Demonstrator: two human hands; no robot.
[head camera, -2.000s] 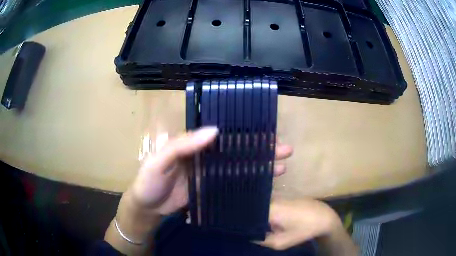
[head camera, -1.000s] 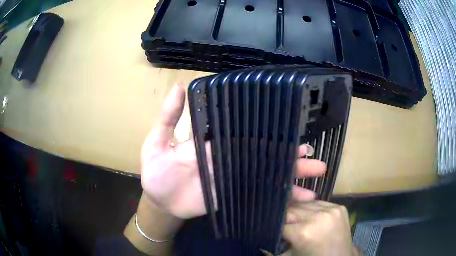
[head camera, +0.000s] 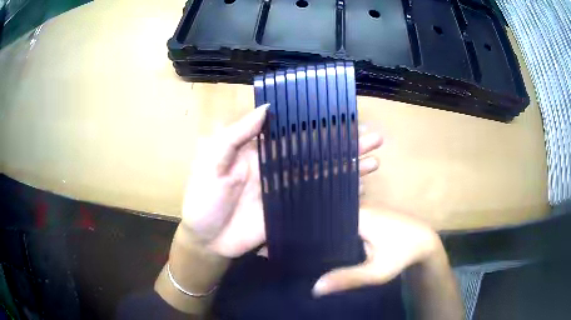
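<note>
A stack of phone middle frames (head camera: 310, 162) is held upright in front of me, its long edges facing me as parallel blue-grey bars with small dark slots. My left hand (head camera: 225, 187) grips it from the left, thumb on the near edge, with fingertips showing past the right side. My right hand (head camera: 391, 250) holds the lower right part, thumb across the lower front. The lower end of the stack is dark and hard to make out.
A stack of black blister trays (head camera: 375, 37) lies beyond the hands on the tan table (head camera: 113, 125); the top tray's visible pockets hold no frames. A tall ridged whitish tray stack (head camera: 548, 94) stands at the right. More ridged grey edges (head camera: 469, 290) show at the lower right.
The fanned frames have been squared into a compact block and turned edge-on. My left thumb has closed onto it, and my right hand has opened out along its lower side. The dark piece at far left left view.
</note>
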